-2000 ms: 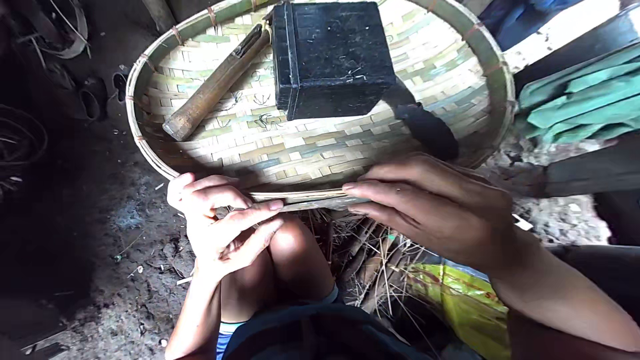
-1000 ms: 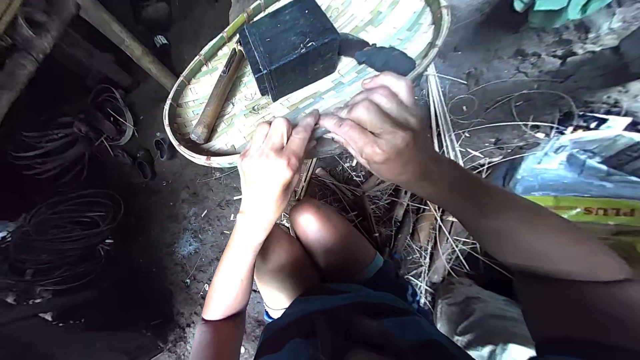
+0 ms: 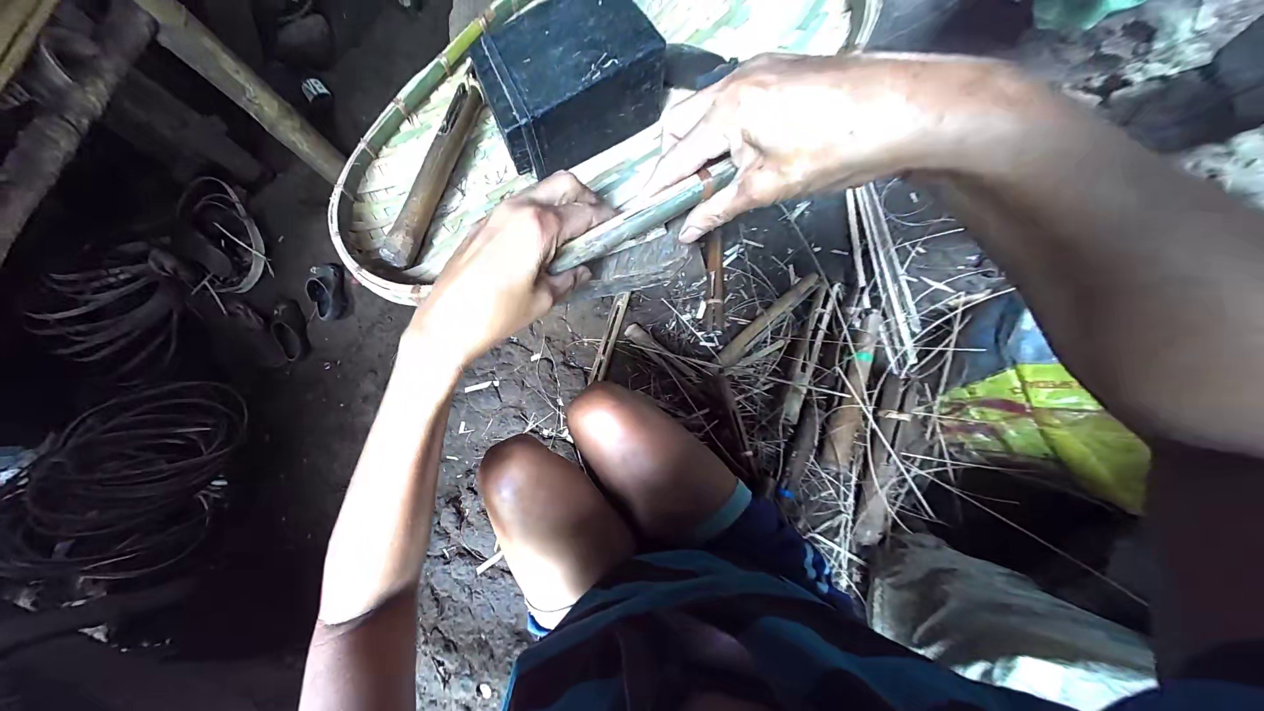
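Note:
A large oval woven bamboo tray (image 3: 370, 163) lies in front of my knees, its rim bound at intervals. My left hand (image 3: 528, 252) grips the near rim strip (image 3: 632, 219) from the left, fingers wrapped over it. Farther right along the same strip, my right hand (image 3: 741, 138) pinches it between thumb and fingers. Inside the tray rests a black box (image 3: 573, 79), just beyond my hands. A split bamboo piece (image 3: 434, 178) leans at the tray's left end. Something dark beside the box is partly hidden by my right hand.
Bamboo splints and offcuts (image 3: 790, 365) litter the ground right of my knees. Coils of thin strips (image 3: 128, 474) and a pair of shoes (image 3: 326, 291) are at left. A bamboo pole (image 3: 247, 89) slants behind the tray. A yellow plastic sack (image 3: 1047, 425) lies at right.
My hands have come apart along the rim since one second ago, when they were close together. My right forearm now reaches across higher up. The view has shifted and turned.

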